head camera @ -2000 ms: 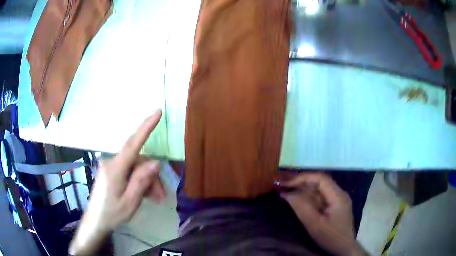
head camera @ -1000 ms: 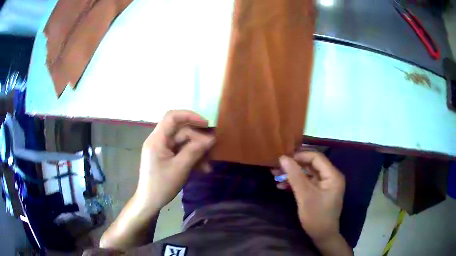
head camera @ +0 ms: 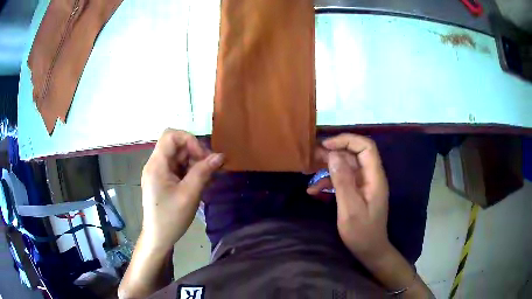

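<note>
A long rust-brown fabric panel (head camera: 265,87) runs from the top of the view over the table's front edge, its near end above my lap. My left hand (head camera: 178,181) pinches its lower left corner between thumb and fingers. My right hand (head camera: 356,187) is at the lower right corner, fingers curled against the cloth's edge. A small bluish shiny item (head camera: 319,180) shows among the right fingers; what it is cannot be told. The needle and presser foot are out of view.
A zippered brown piece (head camera: 67,64) lies at the left of the pale table (head camera: 140,87). Red handles (head camera: 472,7) show at the top right. A dark flat object (head camera: 511,55) is at the right, near a brownish worn patch. A box (head camera: 484,169) stands below the table.
My left hand, earlier off the cloth with its index finger extended, has come to the panel's lower left corner. The panel lies flatter. The view has shifted, so the red handles sit higher.
</note>
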